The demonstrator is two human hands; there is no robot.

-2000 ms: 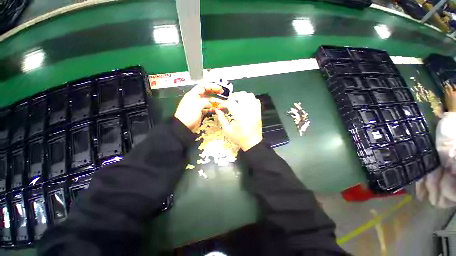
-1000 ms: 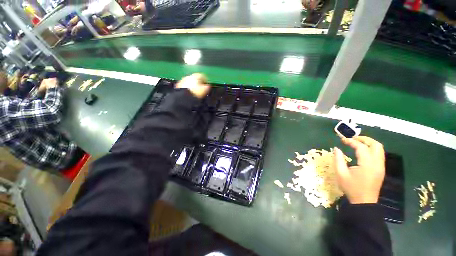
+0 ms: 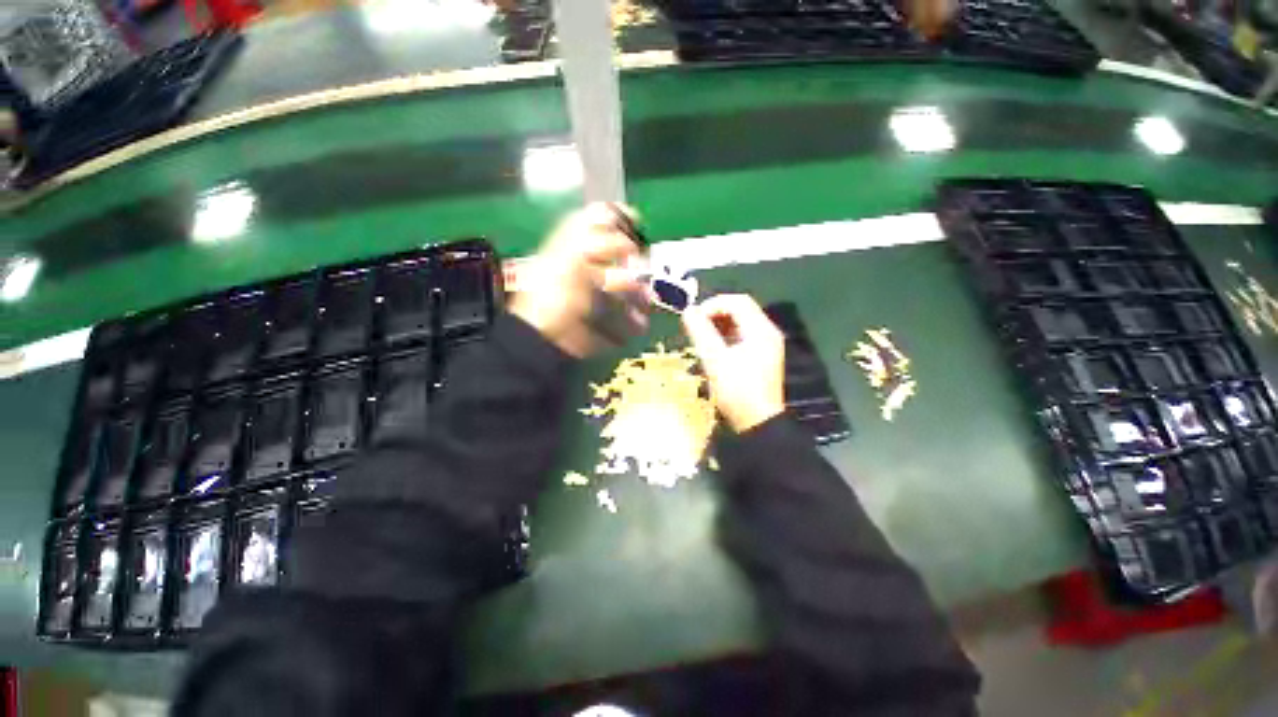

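My left hand [image 3: 589,284] is blurred, over the bench near the foot of the post. A thin dark part [image 3: 627,224] shows at its fingers, its outline unclear. My right hand [image 3: 743,362] is beside it, fingers curled and fingertips close together; whether they pinch anything cannot be told. A large heap of small pale pieces [image 3: 659,420] lies below and between the hands. The white-rimmed timer [image 3: 671,291] shows between the hands. A flat black slab [image 3: 813,378] lies partly behind my right hand.
A black blister tray [image 3: 280,406] is at left, partly under my left sleeve. Another tray [image 3: 1107,364] is at right above a red support [image 3: 1135,609]. A smaller pale heap [image 3: 883,371] lies right of the slab. The post [image 3: 594,112] stands before the green belt [image 3: 771,154].
The view has swung back from the left tray. My left hand has moved from over that tray to beside my right hand. My right hand's fingers are now more curled.
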